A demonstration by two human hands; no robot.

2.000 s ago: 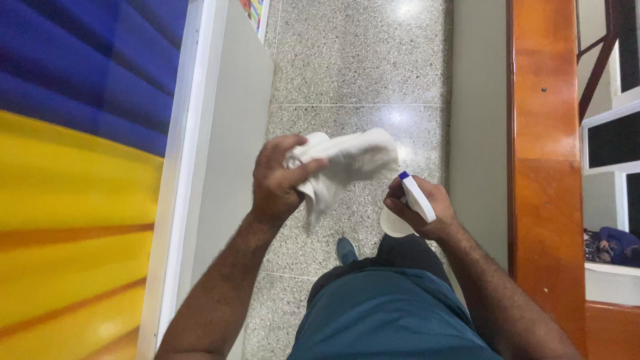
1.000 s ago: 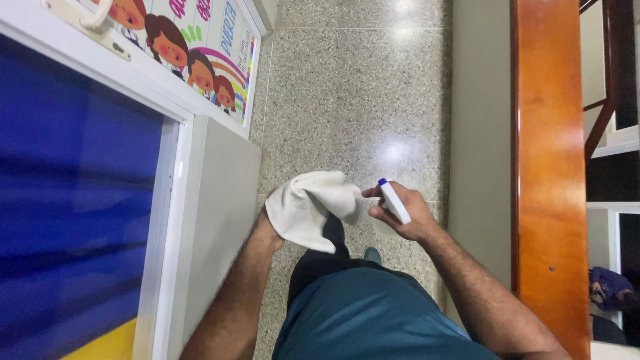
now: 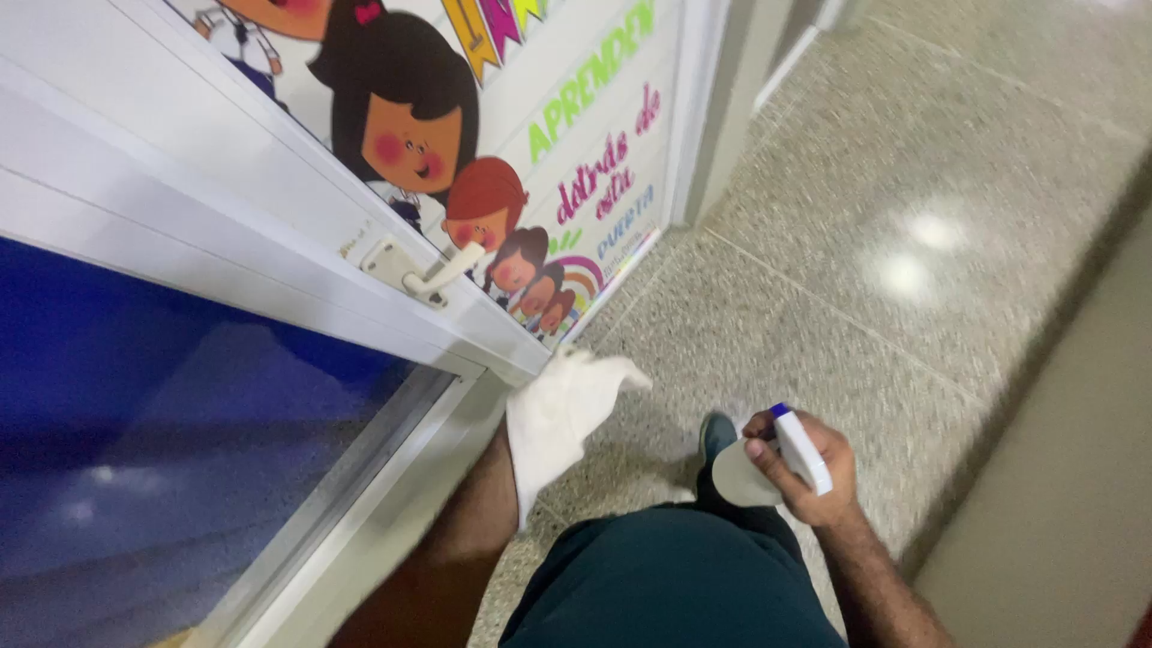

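Observation:
A white cloth (image 3: 567,409) is draped over my left hand (image 3: 540,423) and hides its fingers, near the lower corner of a decorated door. My right hand (image 3: 810,468) is closed around a spray bottle with a white trigger head (image 3: 804,450) and a blue nozzle; its pale, rounded body (image 3: 745,472) shows below the fingers. Ahead of my left hand, a cream lever handle (image 3: 447,273) sticks out from the white door frame. Neither hand touches the handle.
The white door (image 3: 576,108) bears cartoon children and coloured lettering. At the left is a glass pane (image 3: 180,405) with blue behind it, in a white frame. Speckled floor (image 3: 864,297) runs ahead, bordered by a grey wall (image 3: 1044,468) at the right. My shoe (image 3: 717,434) is below.
The view has swung toward the decorated door, and its handle now shows nearer the middle. The cloth, earlier held bunched in my left hand's fingers, now covers that hand. The bottle stays in my right hand.

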